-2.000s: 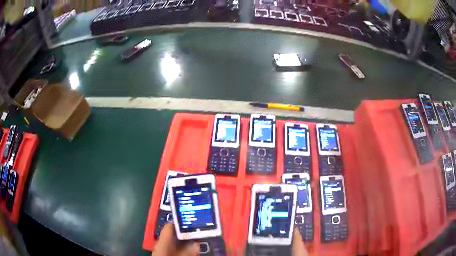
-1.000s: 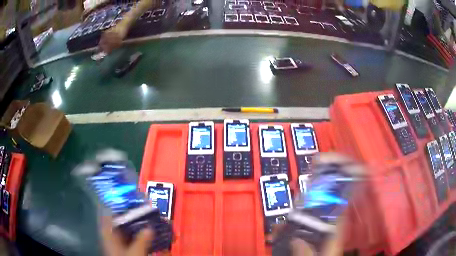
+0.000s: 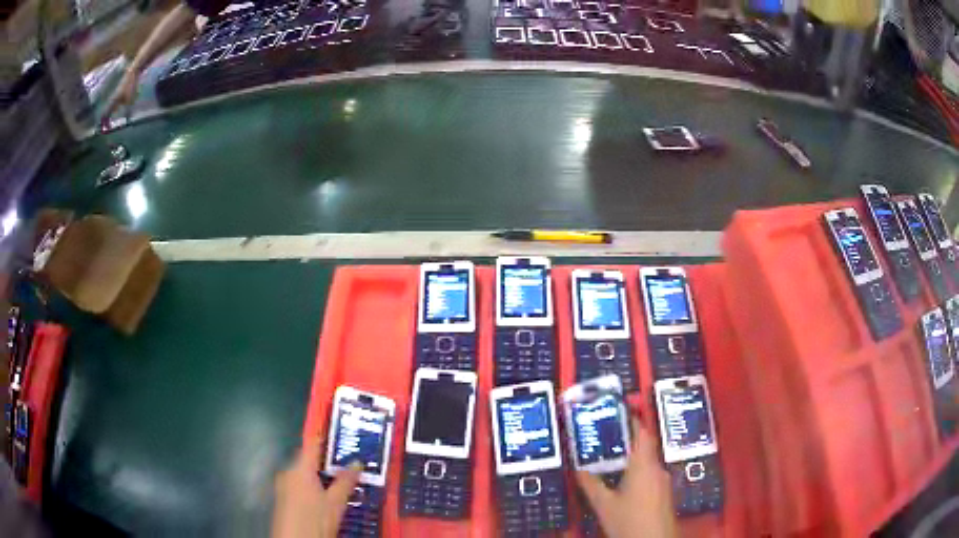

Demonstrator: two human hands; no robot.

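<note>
An orange-red tray [image 3: 370, 326] lies in front of me with silver-framed keypad phones in two rows. Its far left pocket is empty. My left hand [image 3: 311, 502] grips the near-row phone at the left end [image 3: 361, 439], its screen lit. My right hand [image 3: 633, 496] grips another near-row phone [image 3: 597, 426], slightly tilted and blurred. Between them lie a phone with a dark screen [image 3: 442, 412] and one with a lit text list [image 3: 525, 429]. One more lit phone [image 3: 687, 420] lies right of my right hand. The far-row phones [image 3: 524, 292] are lit. My fingertips are partly blurred.
A raised red tray block [image 3: 783, 247] with phones stands at right, another red tray [image 3: 42, 368] at left. A cardboard box [image 3: 103, 271] is at left. A yellow pen [image 3: 557, 236] lies on the pale strip. Loose phones [image 3: 673, 138] lie beyond; another person's arm [image 3: 131, 79] shows far left.
The two phones held up in my hands now lie in the middle near-row pockets, one with its screen dark. My hands are lower, on phones either side of them. The other person's arm has moved left.
</note>
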